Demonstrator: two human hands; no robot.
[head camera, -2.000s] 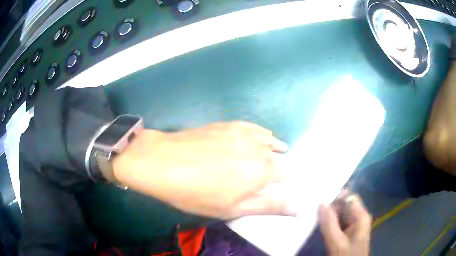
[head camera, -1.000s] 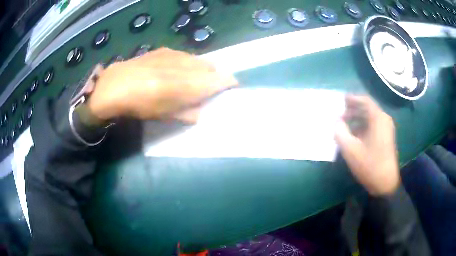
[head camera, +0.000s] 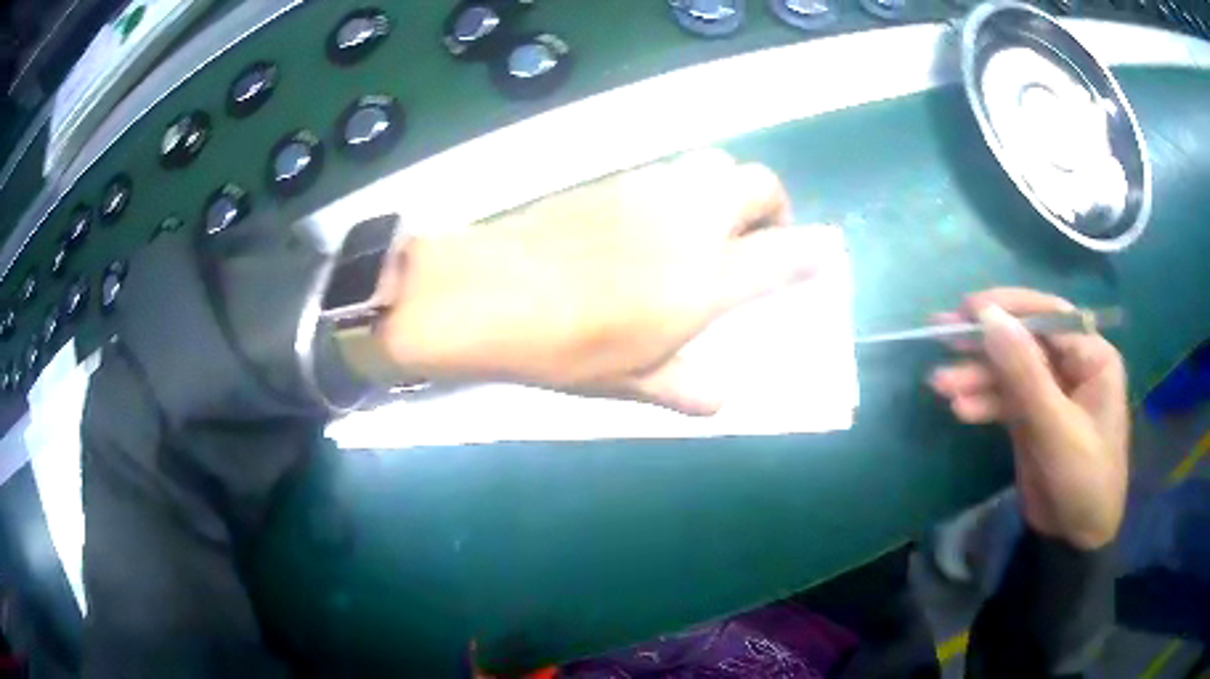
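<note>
A glaring white sheet (head camera: 783, 378) lies flat on the green worktop (head camera: 571, 531). My left hand (head camera: 571, 279) lies across the sheet, back up, thumb and a finger apart on it; its other fingers look curled. I see nothing held in it. My right hand (head camera: 1048, 398) is to the right of the sheet and holds silver tweezers (head camera: 1042, 322) like a pen. The tweezers' tip points left, close to the sheet's right edge. I cannot tell if anything is at the tip.
A shiny steel bowl (head camera: 1055, 126) stands at the upper right. A pale rail (head camera: 637, 100) curves behind the worktop. Beyond it, a dark green belt carries many round black parts (head camera: 370, 125). Grey floor with yellow lines shows at the lower right.
The sheet now lies flat and my left hand has moved right onto it. My right hand has let go of the sheet's right end, moved right and now shows the tweezers.
</note>
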